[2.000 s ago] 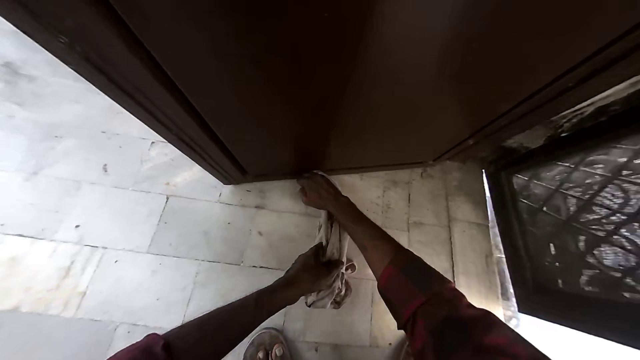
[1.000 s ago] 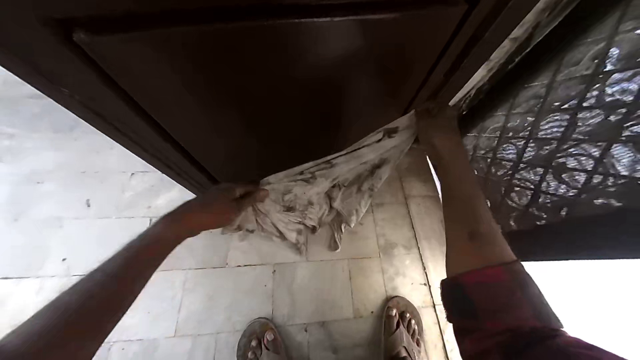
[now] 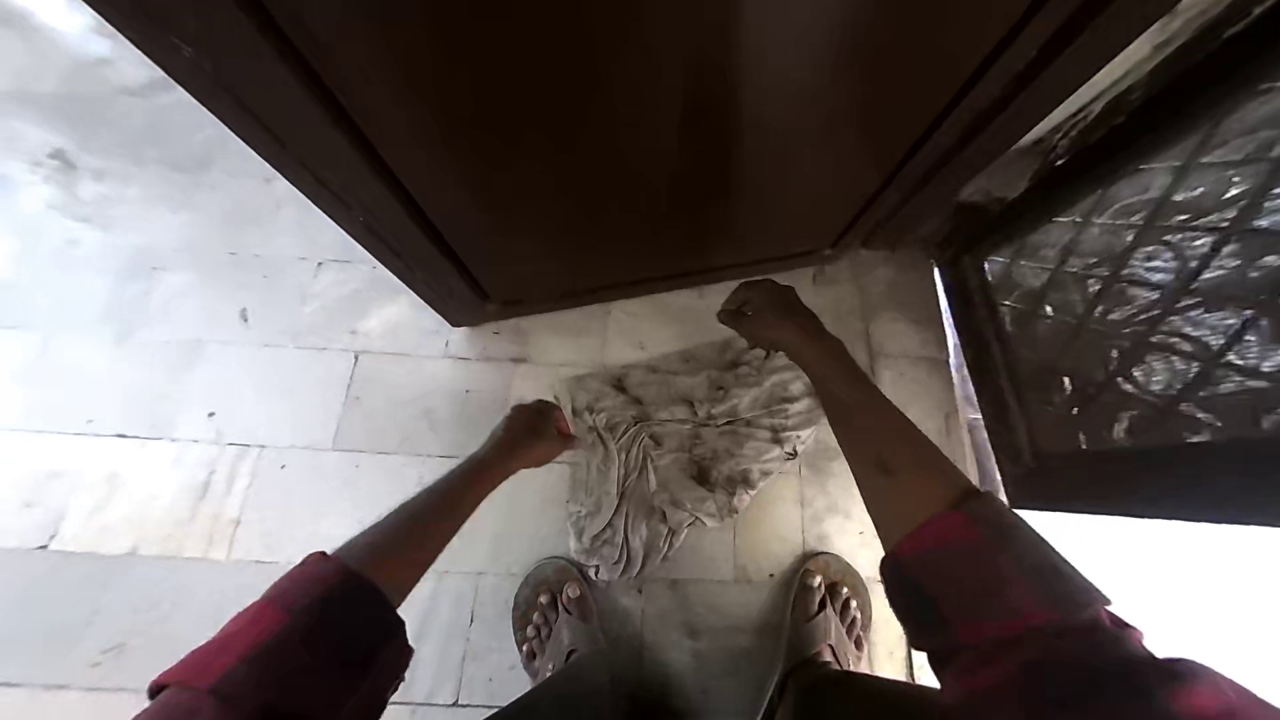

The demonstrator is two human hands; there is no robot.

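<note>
A crumpled, stained pale cloth [image 3: 690,430] hangs spread between my two hands, over the floor tiles in front of my feet. My left hand [image 3: 535,433] is closed on its upper left corner. At its upper right edge, my right hand [image 3: 768,315] grips the cloth, close to the bottom edge of a dark brown panelled door [image 3: 640,150]. Both forearms come out of rolled red and black checked sleeves. Whether the cloth's lower end touches the floor cannot be told.
My sandalled feet [image 3: 555,620] stand on the pale stone tiles [image 3: 420,400] below the cloth. To the right is a dark framed metal grille [image 3: 1150,300] with a patterned lattice. The door's lower left corner juts out over the tiles.
One second ago the cloth was stretched along the door's bottom, with my right hand near its right corner. Both hands now hold it away from the door, nearer my feet; the view has shifted.
</note>
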